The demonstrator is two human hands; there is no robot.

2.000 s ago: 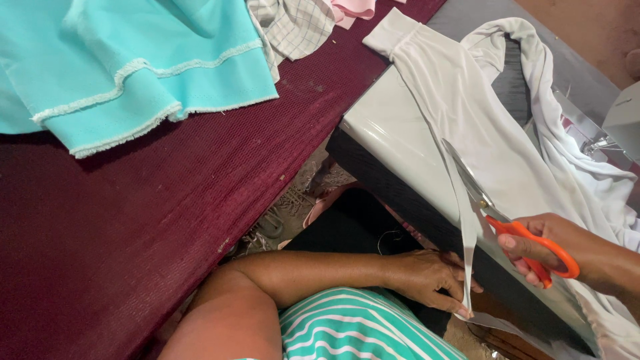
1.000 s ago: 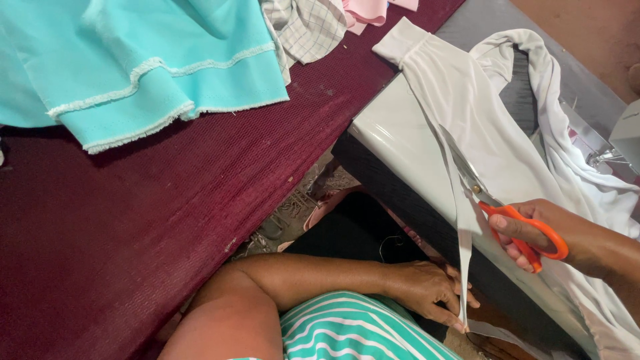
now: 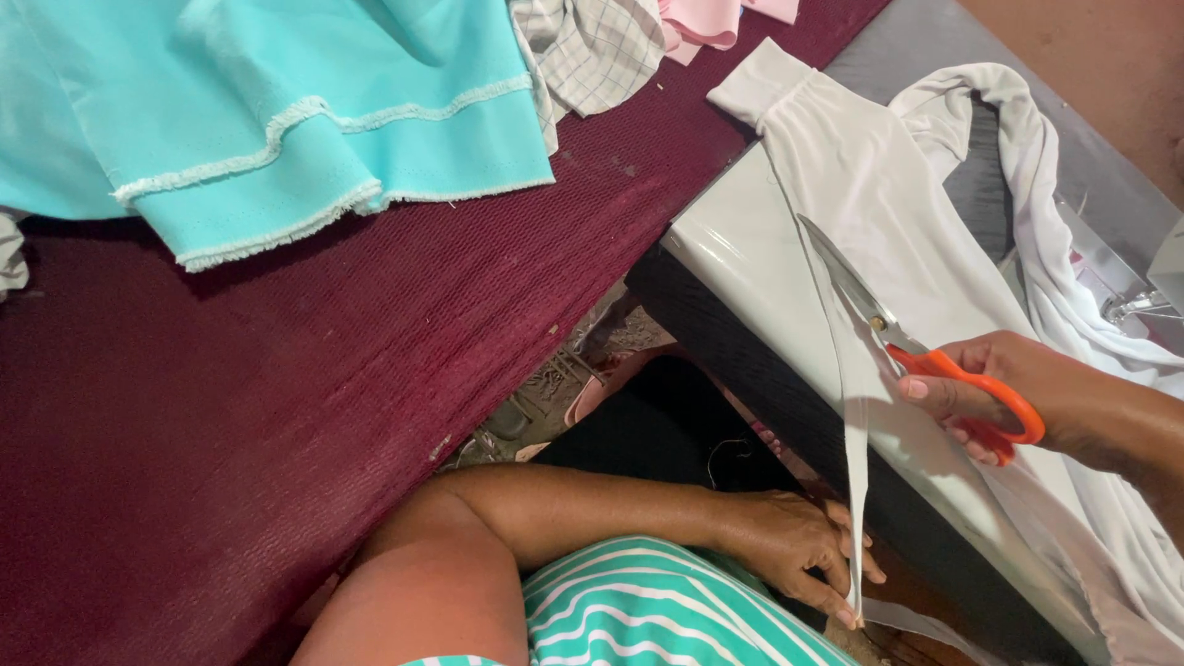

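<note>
My right hand holds orange-handled scissors by their loops, the blades lying along the edge of a white knit garment. A narrow white fabric strip runs down from near the blades, partly cut away from the garment. Its lower part is pinched between the fingers of my left hand, which is just off the table edge over my lap. The garment has a ribbed cuff at its upper left end and spreads across the light, glossy tabletop.
A maroon cloth-covered surface fills the left, bearing a turquoise frayed-edge garment, checked fabric and pink fabric. Metal sewing machine parts show at far right. A dark table side borders a gap above the littered floor.
The scissors have moved slightly up along the garment's edge. My left hand keeps its pinch on the strip at nearly the same place.
</note>
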